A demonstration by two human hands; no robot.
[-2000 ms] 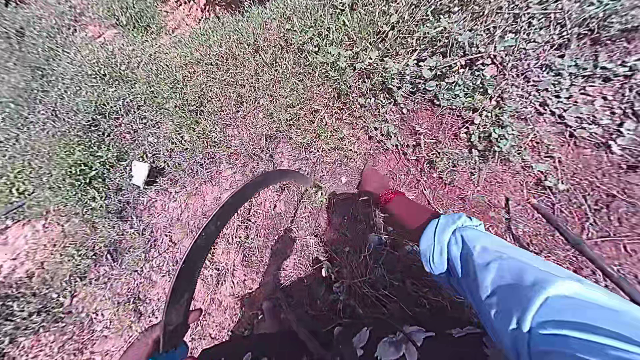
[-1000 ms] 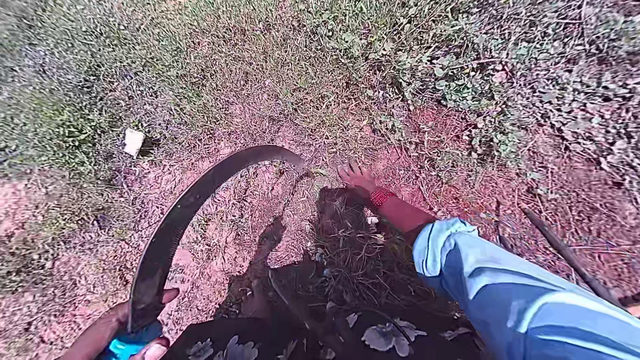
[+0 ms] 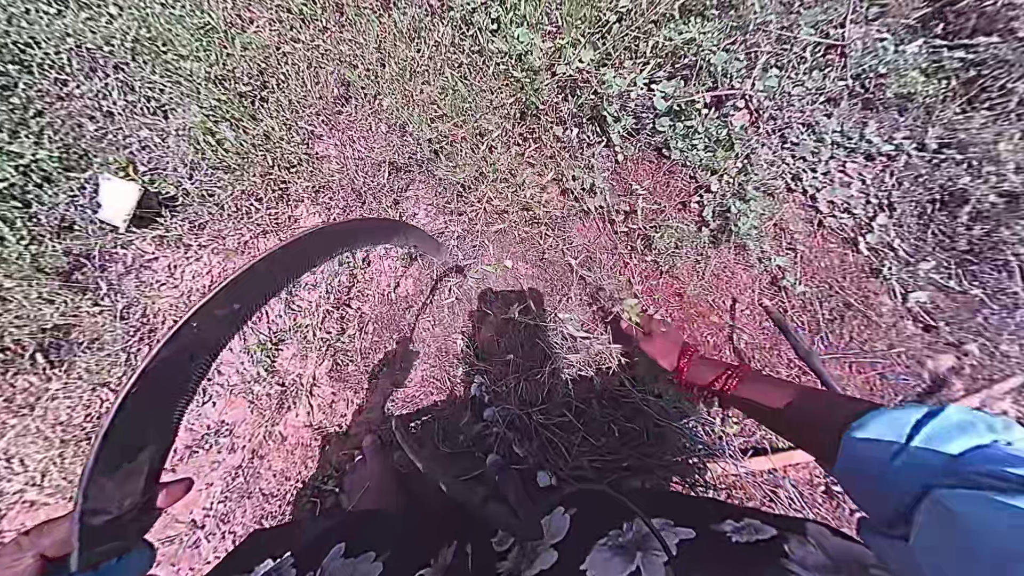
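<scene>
My left hand (image 3: pixel 48 544), at the bottom left corner, grips the blue handle of a sickle. The sickle's curved, toothed metal blade (image 3: pixel 216 320) arcs up and to the right, its tip over the grassy soil. My right hand (image 3: pixel 658 340), with red bangles at the wrist, is low over the ground right of the sickle tip. A bit of green leaf (image 3: pixel 632 310) shows at its fingers; whether they hold it is unclear. Loose dry grass (image 3: pixel 584 400) lies below and left of that hand, partly in shadow.
A pale scrap (image 3: pixel 118 200) lies in the grass at the left. A dark stick (image 3: pixel 800 348) lies just beyond my right forearm. Low green weeds (image 3: pixel 704 120) grow at the upper right. Dark floral cloth (image 3: pixel 632 544) covers my lap along the bottom edge.
My right hand has moved to the right, away from the sickle tip, where it was a second ago. The sickle stays in my left hand.
</scene>
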